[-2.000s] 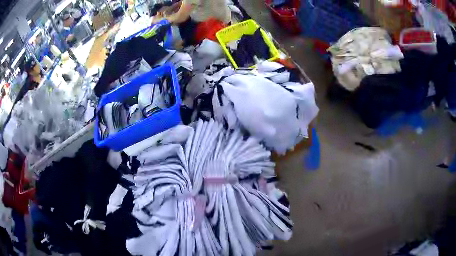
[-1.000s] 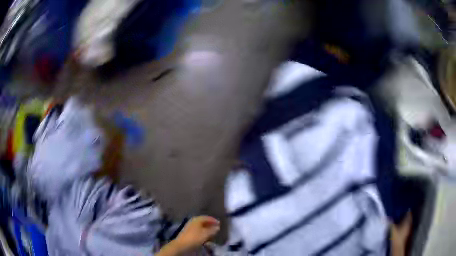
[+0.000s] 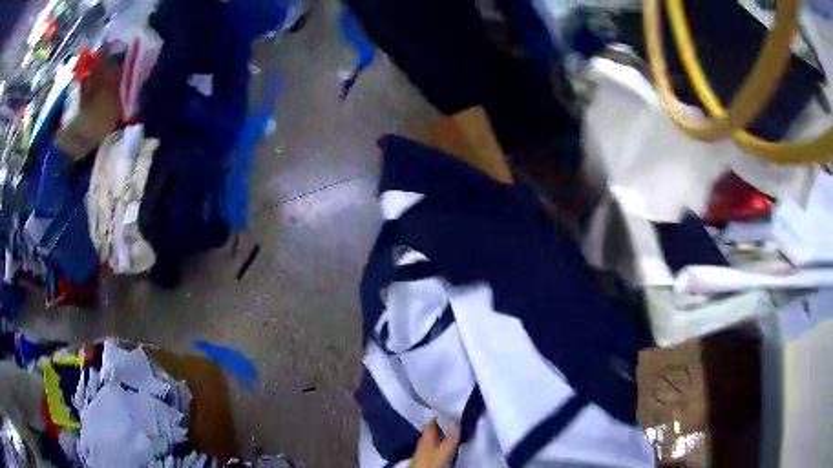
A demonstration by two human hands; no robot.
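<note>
A navy-and-white garment (image 3: 539, 375) fills the lower middle, with broad navy areas and white panels crossed by dark bands. My left hand (image 3: 435, 446) is at the bottom edge, partly cut off, with its fingertips against the garment's white and navy lower part. Whether the fingers grip the cloth cannot be made out. My right hand is not in view. What supports the garment is hidden beneath it.
Grey floor (image 3: 292, 265) lies left of the garment. White pieces (image 3: 132, 411) and a yellow basket (image 3: 62, 393) are lower left. Cream cloth (image 3: 119, 201) is upper left. Yellow hoops (image 3: 722, 119) hang over a white cloth-covered surface (image 3: 630, 137) at right.
The view has swung right, away from the blue basket and the white stacks. The garment now lies nearer the middle, and my left hand overlaps it. The arm at lower right has left view.
</note>
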